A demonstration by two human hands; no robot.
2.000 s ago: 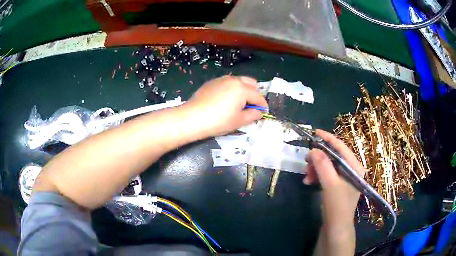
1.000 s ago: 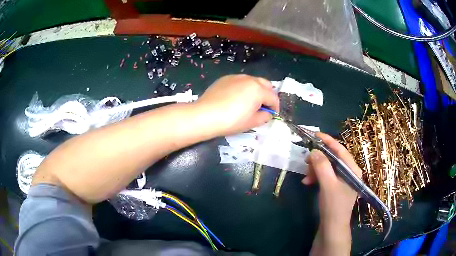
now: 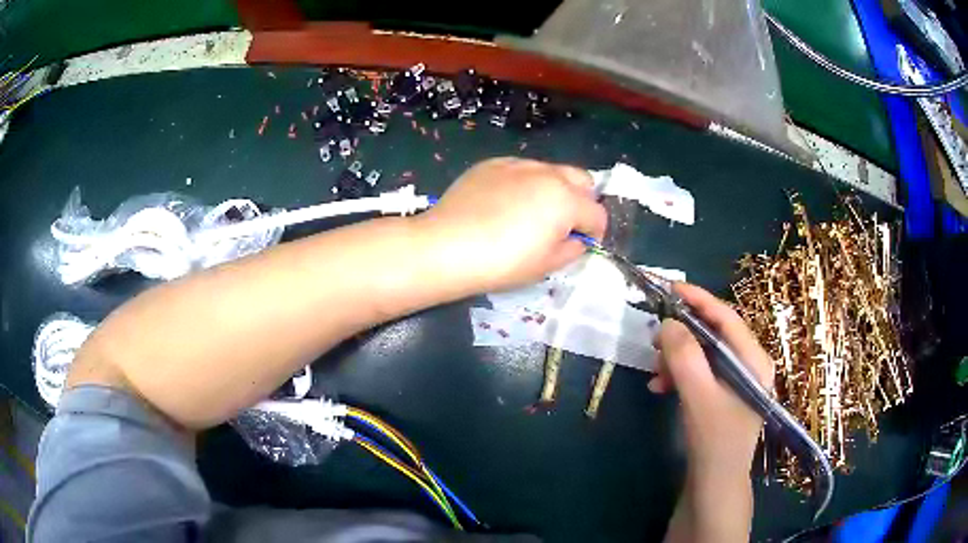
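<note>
My left hand (image 3: 520, 221) is closed on the blue and yellow-green leads (image 3: 587, 242) of a white power cord (image 3: 329, 211). My right hand (image 3: 706, 355) holds the soldering iron (image 3: 732, 366) like a pen. Its tip points up-left and meets the lead ends, or nearly so; the exact contact is too blurred to tell. Below the tip lie white tape pieces (image 3: 510, 327) with small red-brown bits on them. Two brass strip ends (image 3: 551, 374) stick out below the tape. My left fingers hide part of the leads.
Black switches (image 3: 451, 101) lie loose at the back. A pile of brass strips (image 3: 823, 339) lies at the right. Bagged white cord (image 3: 138, 244) lies at the left. Another cord's coloured leads (image 3: 409, 456) lie in front. A grey hood (image 3: 669, 58) hangs above.
The view has shifted slightly. My left hand stays on the leads and my right hand keeps the iron at nearly the same place. More of the cord's white collar shows beside my left hand.
</note>
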